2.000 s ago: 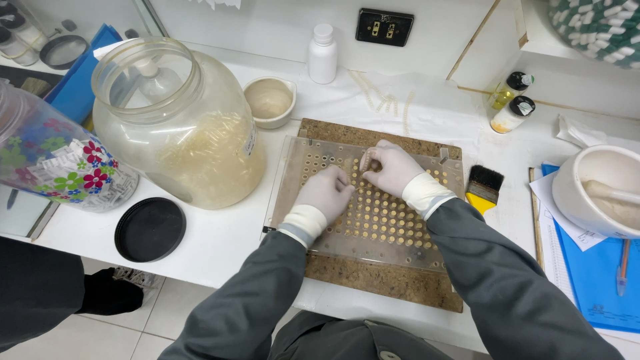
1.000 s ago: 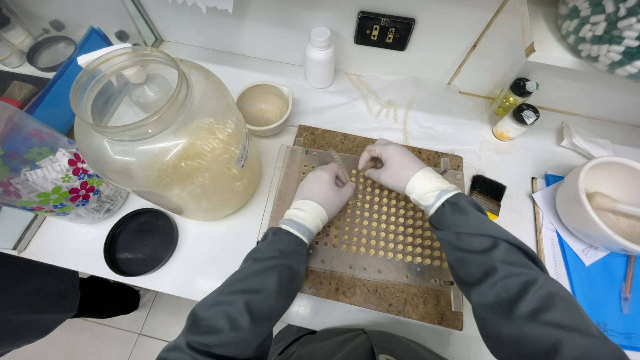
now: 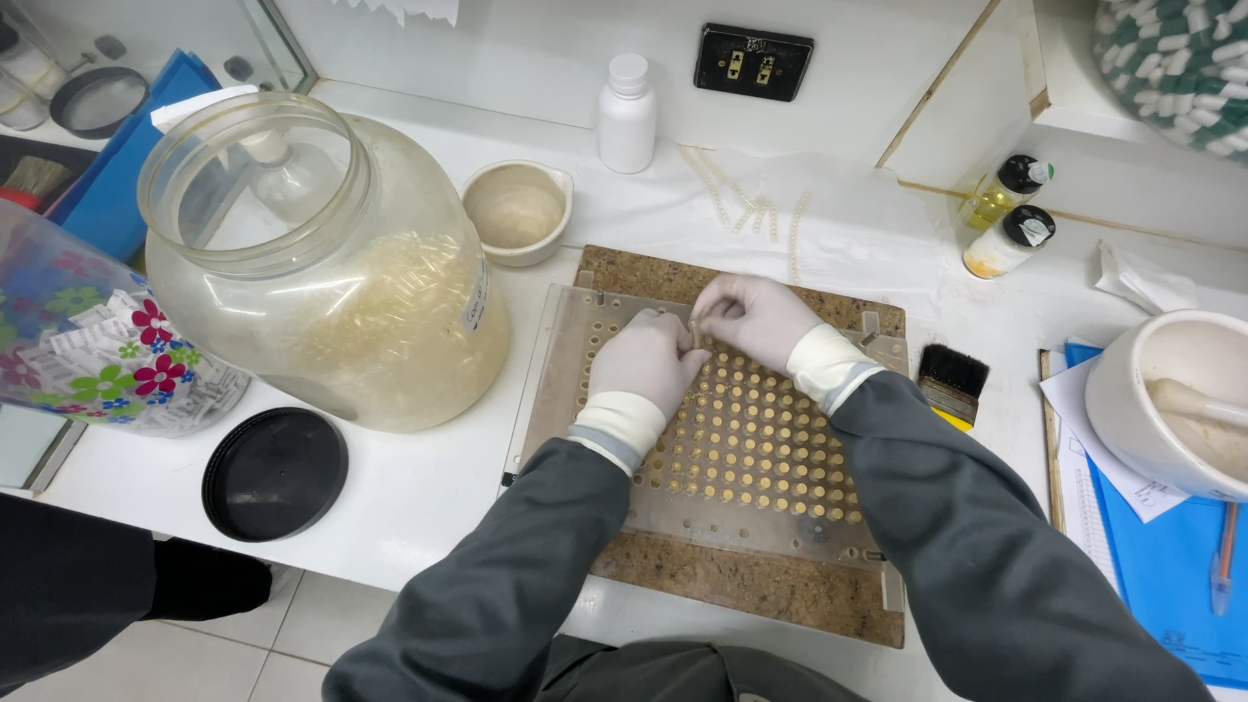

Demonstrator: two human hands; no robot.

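A clear plastic capsule-filling plate lies on a brown granite slab, many of its holes holding capsules filled with tan powder. Both hands wear pale gloves and meet over the upper part of the plate. My left hand has its thumb and fingers at a small capsule. From the right, my right hand pinches at the same capsule; which hand bears it is hard to tell. Holes near the plate's left side have no capsule in them. Short rows of clear capsule caps lie on white paper behind the slab.
Left stand a large jar of clear capsules, its black lid and a flowered container. Behind are a small mortar and a white bottle. Right are a brush, two vials and a mortar with pestle.
Both hands stay close together over the plate, with only small finger movements. The view has shifted slightly.
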